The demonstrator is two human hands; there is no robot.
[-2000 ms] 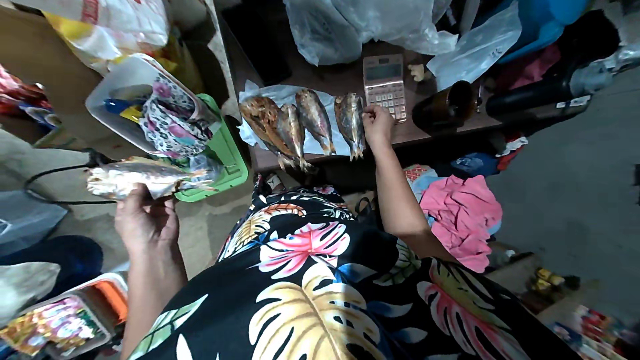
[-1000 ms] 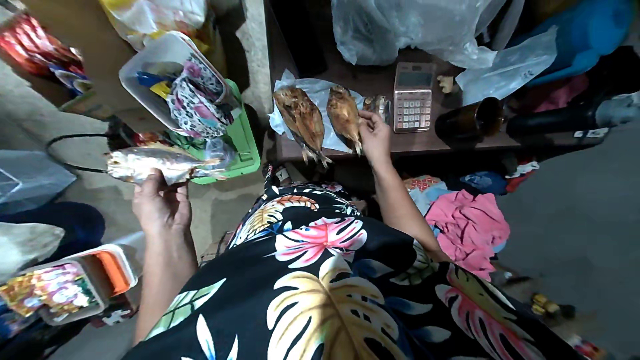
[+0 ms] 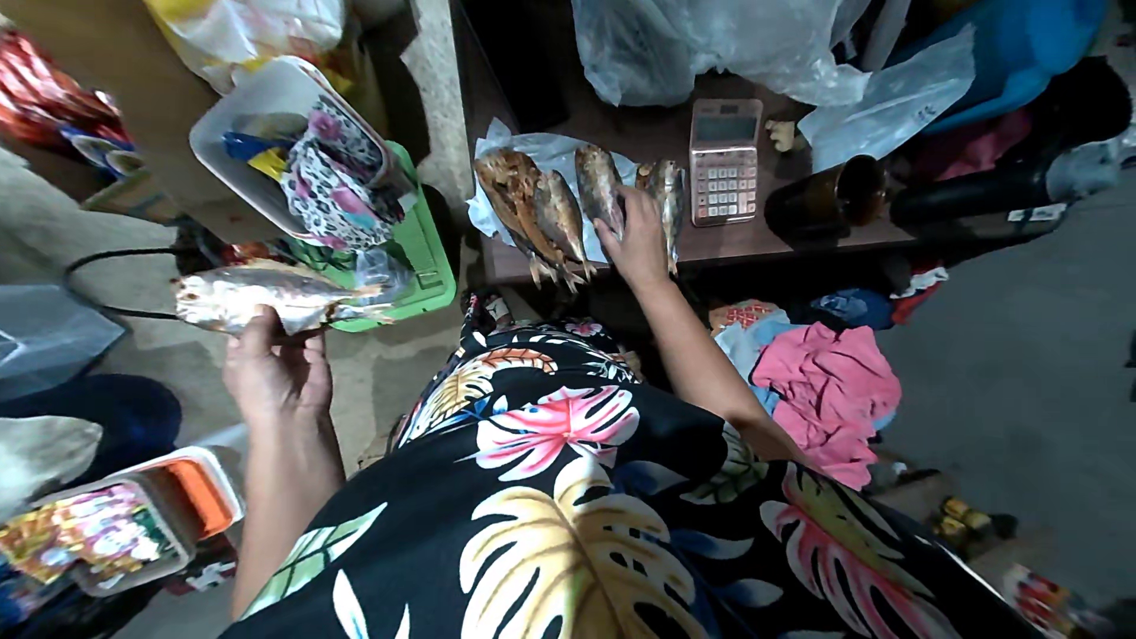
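My left hand [image 3: 280,368] holds a silvery dried fish [image 3: 266,297] out at the left, its tail pointing right. Several more dried fish lie at the front edge of the brown table [image 3: 621,129], most of them on a pale sheet [image 3: 497,138]. The leftmost is a browner, split-looking fish [image 3: 515,209], with a smaller fish [image 3: 559,213] against it. My right hand [image 3: 639,240] has its fingers on a fish [image 3: 602,182] in the middle; whether they grip it cannot be told. Just right of that hand is another fish [image 3: 666,204], partly covered by it.
A pink calculator [image 3: 725,169], a dark brown cup [image 3: 825,200], a black cylinder [image 3: 976,195] and clear plastic bags [image 3: 710,44] are on the table. Left of it stand a white bin [image 3: 226,169] and a green crate [image 3: 426,257]. Pink cloth [image 3: 830,390] lies below the table's edge.
A second ago my right hand was at a browner fish near the calculator; now it is at a silvery one farther left among the row. The left hand still holds its fish.
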